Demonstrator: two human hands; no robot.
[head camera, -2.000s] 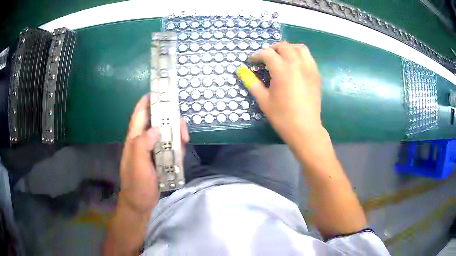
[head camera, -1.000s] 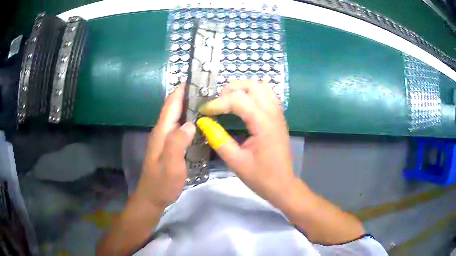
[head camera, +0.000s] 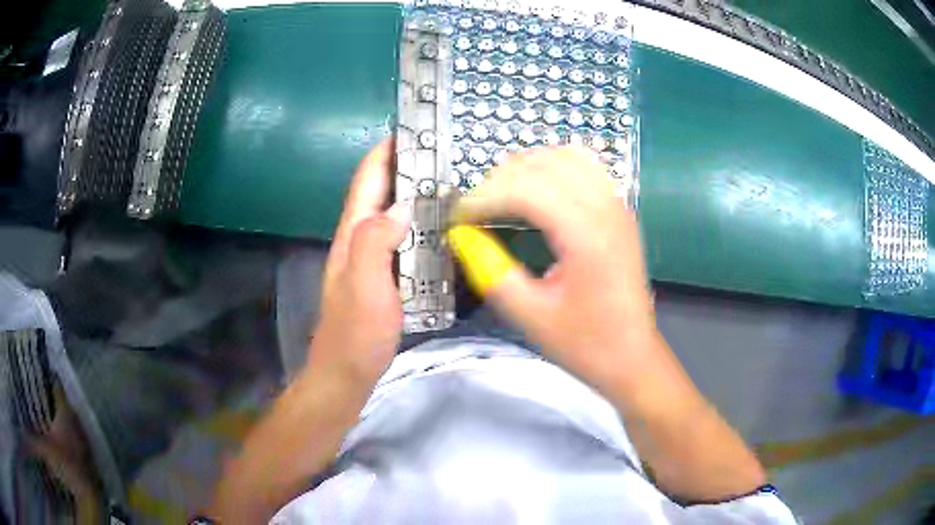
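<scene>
My left hand (head camera: 364, 267) holds a grey strip housing (head camera: 422, 154) upright in the picture, over the left edge of the blister tray. Round components sit in several of its upper recesses. My right hand (head camera: 574, 246), with a yellow finger cot (head camera: 480, 260) on the thumb, is just right of the housing's lower half. Its thumb and fingertip are close together and blurred; whether a component is between them cannot be told. The clear blister tray (head camera: 543, 92) lies on the green bench, with silver round components in its pockets; my right hand covers its lower part.
Stacked strip housings (head camera: 164, 113) stand on edge at the left of the green bench (head camera: 738, 174). Another blister tray (head camera: 896, 226) lies at the far right. A blue plastic stool (head camera: 890, 364) is below it. At the lower left, another person's hand (head camera: 64, 446) is beside dark bars.
The right hand went from the tray to the housing and is now slightly off its right side. More round components show in the housing than two seconds ago. The view has shifted.
</scene>
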